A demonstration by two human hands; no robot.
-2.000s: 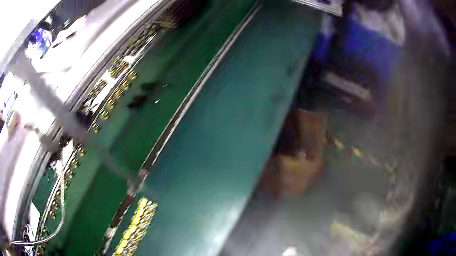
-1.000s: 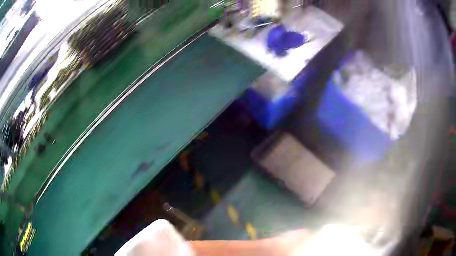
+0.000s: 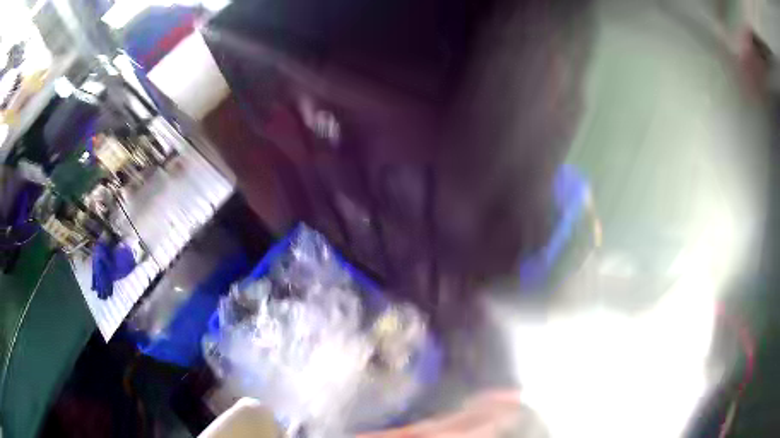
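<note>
My right hand [image 3: 244, 421] seems to be the rounded white, glove-like shape cut off by the bottom edge, with a blurred bare strip of arm to its right. Its fingers do not show, so its hold cannot be told. My left hand is not in view. Nearest in front is a blue bin [image 3: 434, 358] heaped with crumpled, whitish, clear-looking material. Its contents are blurred. Whether the hand touches the bin cannot be told.
Another blue bin [image 3: 175, 346] stands to the left, beside a white-topped surface [image 3: 184, 201] with a blue item [image 3: 109, 267] and small parts. A green bench [image 3: 43, 359] is at the left edge. A large dark blurred shape [image 3: 402, 128] fills the upper middle. Bright glare covers the lower right.
The view has swung away from the long green bench. The filled blue bin now lies lower and nearer the middle. The white hand shape has dropped further out of the bottom edge.
</note>
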